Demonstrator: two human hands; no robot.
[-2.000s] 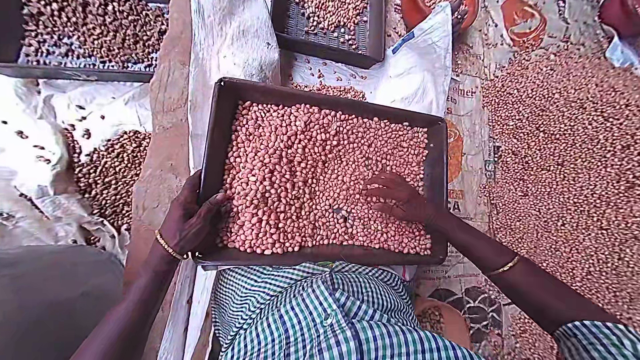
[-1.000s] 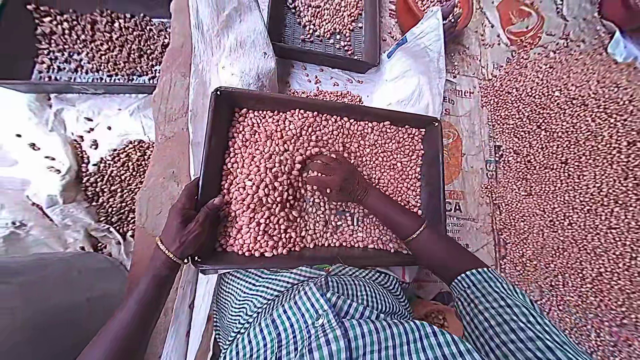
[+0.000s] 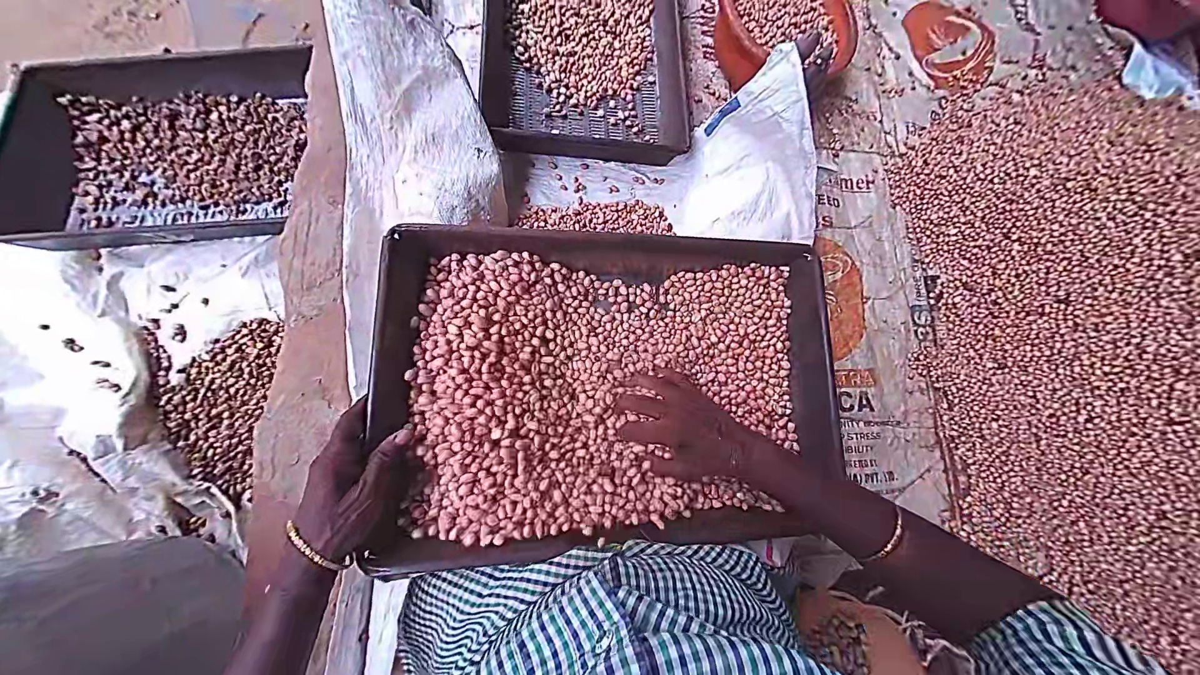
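A dark rectangular sieve tray [image 3: 609, 246] rests at my lap, holding a thick layer of pinkish shelled peanuts [image 3: 497, 394]. My left hand [image 3: 361, 487] grips the tray's left wall near the lower corner, thumb over the rim. Right of the tray's middle, my right hand [image 3: 680, 422] lies on the peanuts with its fingers spread and pointing left; the fingertips touch the nuts, and whether any are held cannot be told. A patch of the tray's perforated bottom [image 3: 628, 292] shows near the far wall.
Beyond stands another sieve tray [image 3: 586, 142] with peanuts, beside an orange bowl [image 3: 848, 42] and a person's hand [image 3: 814, 61]. A third tray [image 3: 150, 234] with darker nuts is at left, above a nut pile [image 3: 220, 403]. Peanuts [image 3: 1069, 328] cover the printed sacks [image 3: 867, 337] at right.
My right hand has moved from the tray's right part to its middle, then back right and nearer to me. The peanuts have shifted, baring a patch near the far wall. My left hand keeps its grip.
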